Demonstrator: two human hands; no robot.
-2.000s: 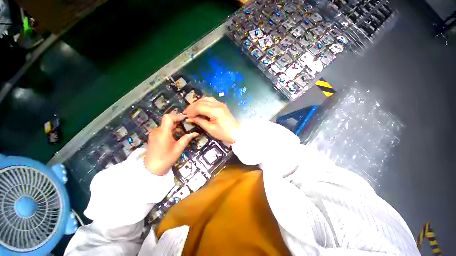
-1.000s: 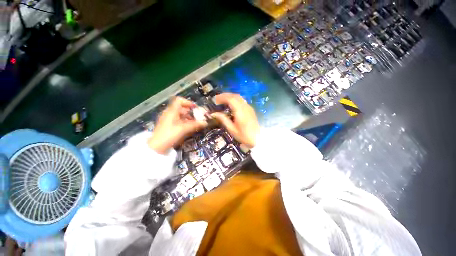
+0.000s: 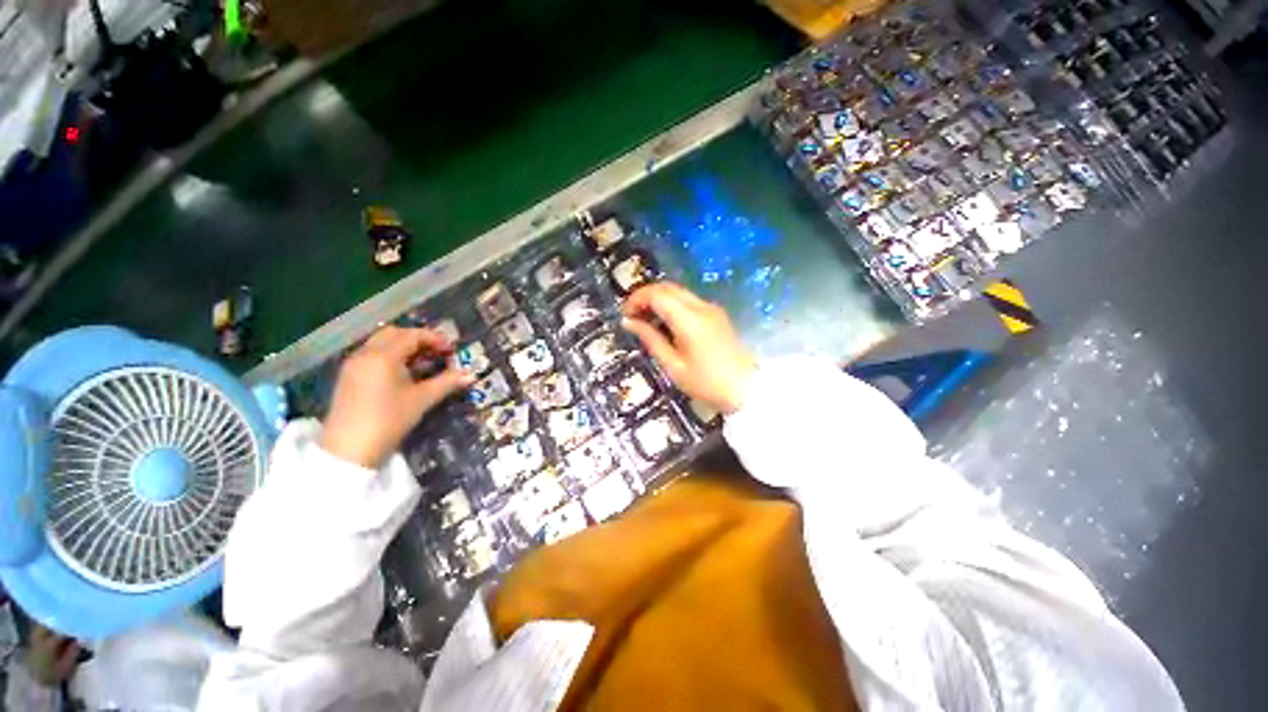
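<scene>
The clear blister tray (image 3: 403, 591) lies in front of my body, with rows of electronic modules (image 3: 530, 362), dark with pale faces, in its pockets. My left hand (image 3: 378, 392) is over the tray's left part, with thumb and fingertips around a dark module (image 3: 428, 363) at pocket level. My right hand (image 3: 702, 348) is over the tray's upper right part, fingers bent and tips down near a module (image 3: 631, 271). Whether its fingertips hold a small piece cannot be seen. My palms are hidden.
Two loose modules lie on the green belt (image 3: 459, 125), beyond a pale rail (image 3: 556, 199). Blue film scraps (image 3: 723, 230) lie right of the tray. Side trays of modules (image 3: 932, 167) are at upper right, clear sheets (image 3: 1099, 431) at lower right. A light blue fan (image 3: 160, 476) stands at left.
My hands have moved apart from the white-faced module they held together. The left went left and down to the tray, the right stayed at the right side. A second loose module now shows on the belt.
</scene>
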